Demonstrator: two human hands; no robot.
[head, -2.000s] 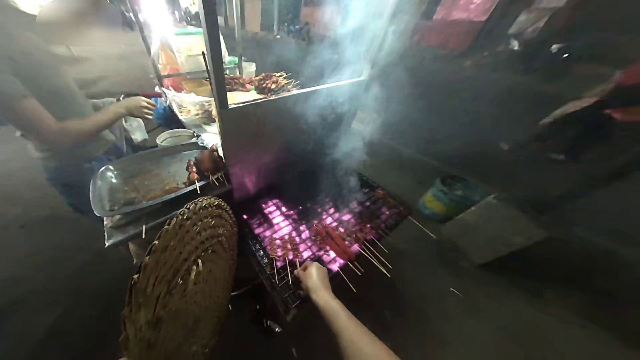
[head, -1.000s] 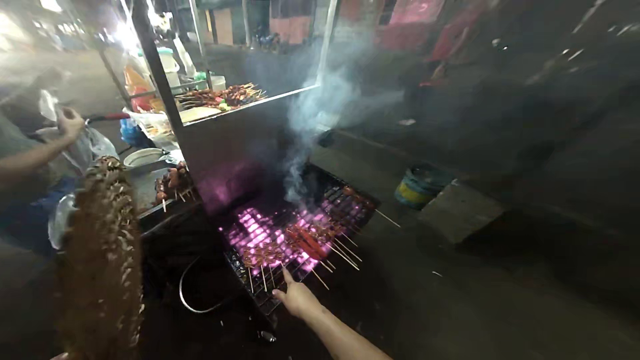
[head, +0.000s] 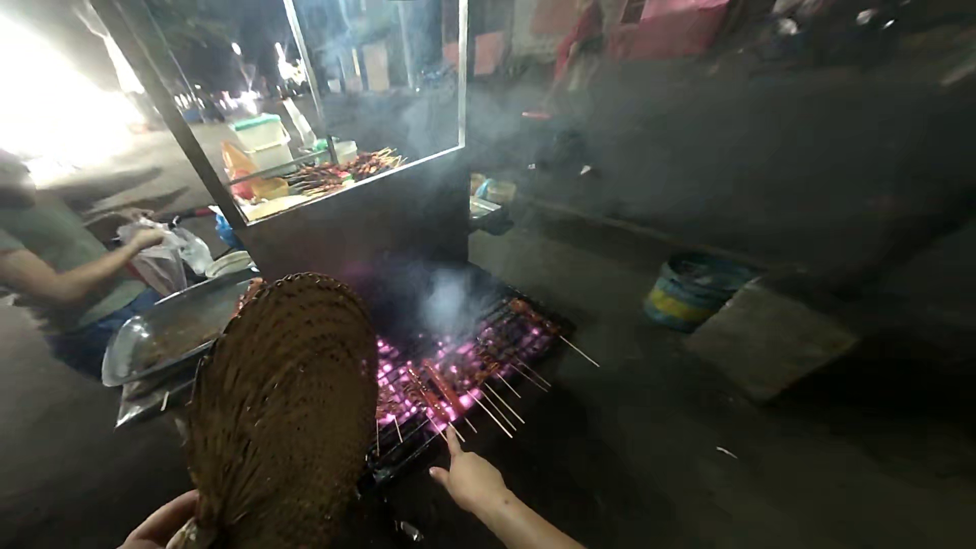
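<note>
My left hand [head: 164, 522] grips the handle of a woven hand fan [head: 286, 404], which stands upright and covers the left part of the charcoal grill [head: 545, 343]. Meat skewers lie across the grill over glowing coals, among them red sausages on sticks [head: 444, 387]. Smoke rises behind them. At the grill's front edge is my right hand [head: 473, 479], its index finger stretched toward the stick ends of the sausages; whether the fingertip touches a stick, I cannot tell. Nothing shows in its grasp.
A food stall with cooked skewers [head: 347, 174] and tubs [head: 261, 137] stands behind the grill. On the left are a metal tray [head: 126, 354] and a person [head: 69, 259] with a plastic bag. A painted bucket [head: 690, 293] and a flat board [head: 770, 335] lie to the right.
The fan has swung from the far left to in front of the grill's left part. My right hand has moved right along the stick ends. The view has shifted.
</note>
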